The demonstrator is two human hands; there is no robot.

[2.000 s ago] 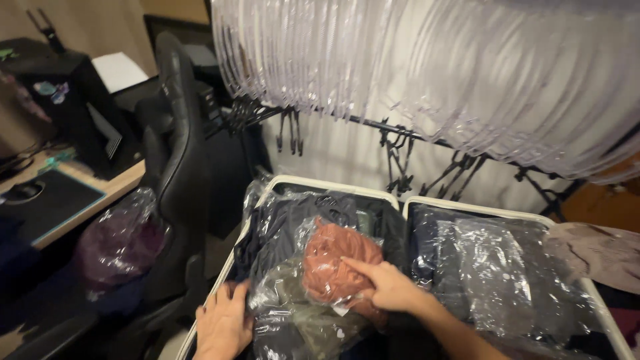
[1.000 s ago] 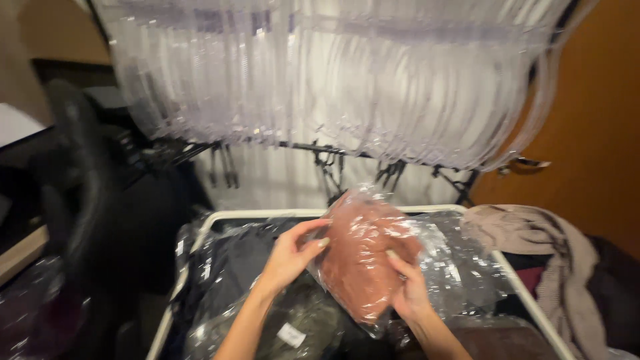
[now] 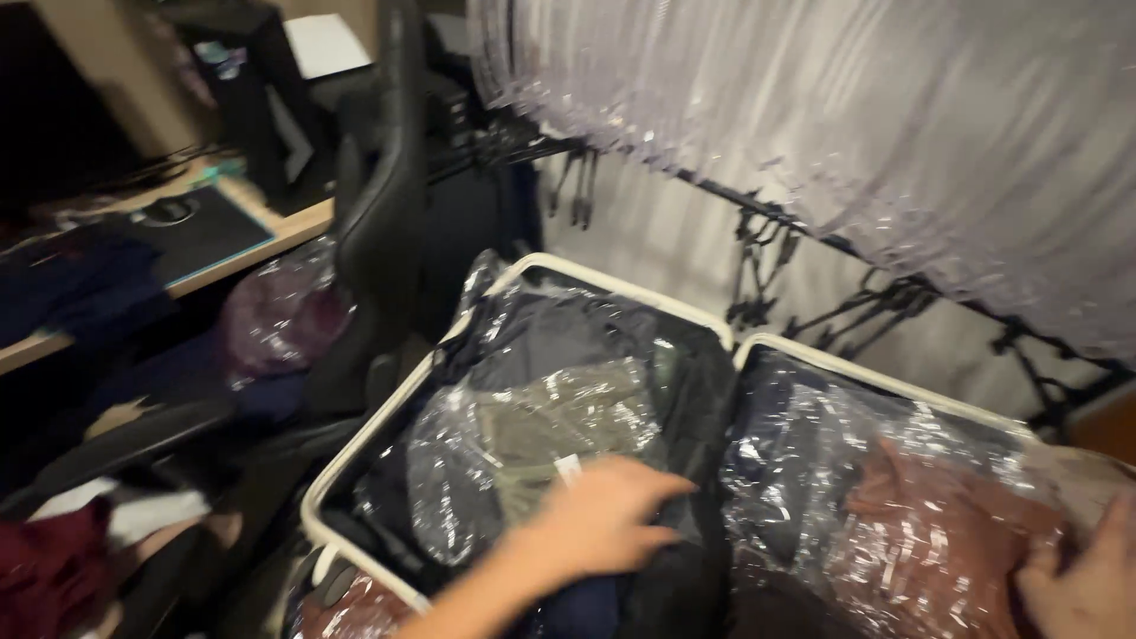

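An open suitcase (image 3: 390, 426) with cream rims lies spread out, both halves filled with clothes in clear plastic. Over the left half is my left hand (image 3: 603, 515), blurred, fingers apart and holding nothing, near an olive garment in a clear bag (image 3: 568, 408) that has a small white tag. The rust-coloured garment in a clear bag (image 3: 941, 532) lies on the right half. At its right side my right hand (image 3: 1083, 568) rests by or on the plastic, partly cut off by the frame edge; whether it grips the bag is unclear.
Behind the suitcase, a rack (image 3: 692, 186) carries many clear plastic hangers or covers, with black clips below. A black chair (image 3: 382, 204) stands at the left beside a wooden desk (image 3: 302, 226). A bagged purple garment (image 3: 284, 311) and a dark red cloth (image 3: 53, 568) are also at left.
The rust-coloured bag, held between both hands a second ago, now lies on the suitcase's right half. My left hand has let go of it. The view has swung left again.
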